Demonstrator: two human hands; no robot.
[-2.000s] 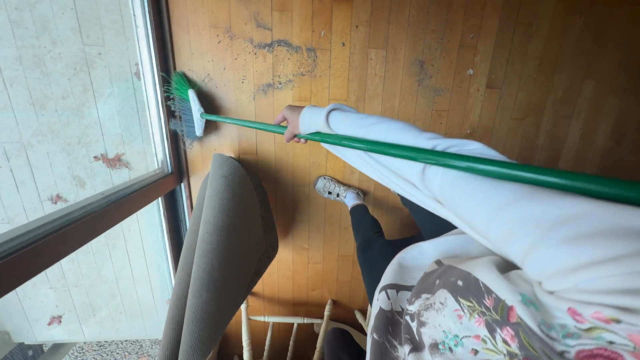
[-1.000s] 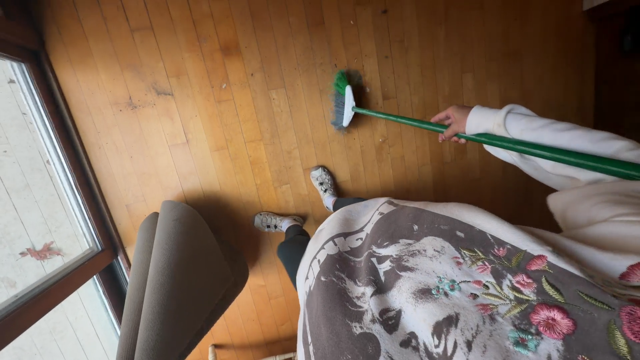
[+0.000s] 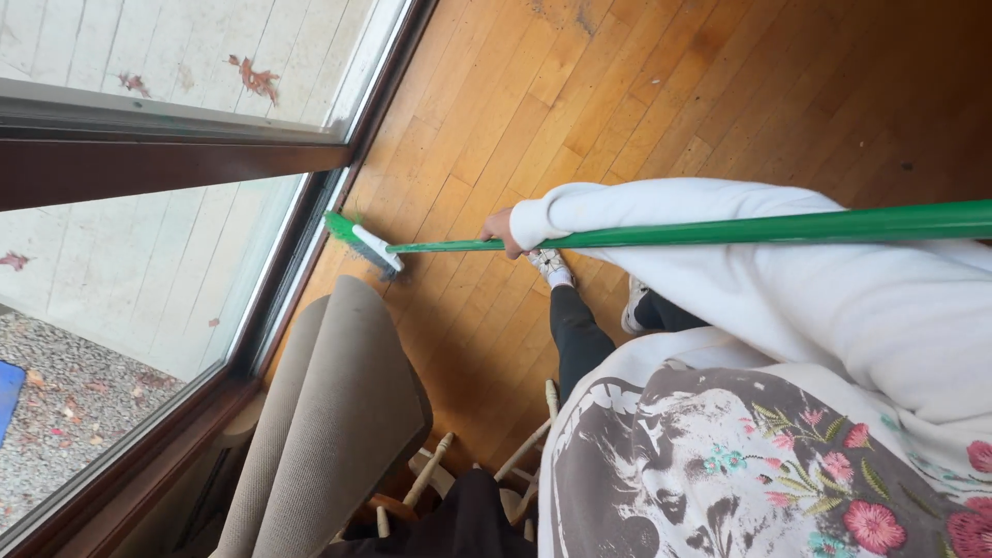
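Observation:
My right hand [image 3: 505, 232], at the end of a white sleeve, is closed around the lower part of a green broom handle [image 3: 697, 227]. The handle runs along my forearm to the right edge. At its far end the broom head [image 3: 377, 248], a white block with green and grey bristles, rests on the wooden floor beside the track of a glass sliding door [image 3: 310, 209]. Its green end is at the track and its grey end is nearer the rolled mat. My left hand is out of view.
A rolled grey-beige mat or rug [image 3: 333, 418] stands just below the broom head. Wooden chair legs [image 3: 428, 469] and dark cloth [image 3: 465, 519] are at the bottom. My shoes [image 3: 552, 267] are near the handle. Dark debris [image 3: 585, 17] lies on the floor at the top.
The broom head has gone from open floor one second ago to the door track, with my right hand still on the handle. The view has shifted toward the door.

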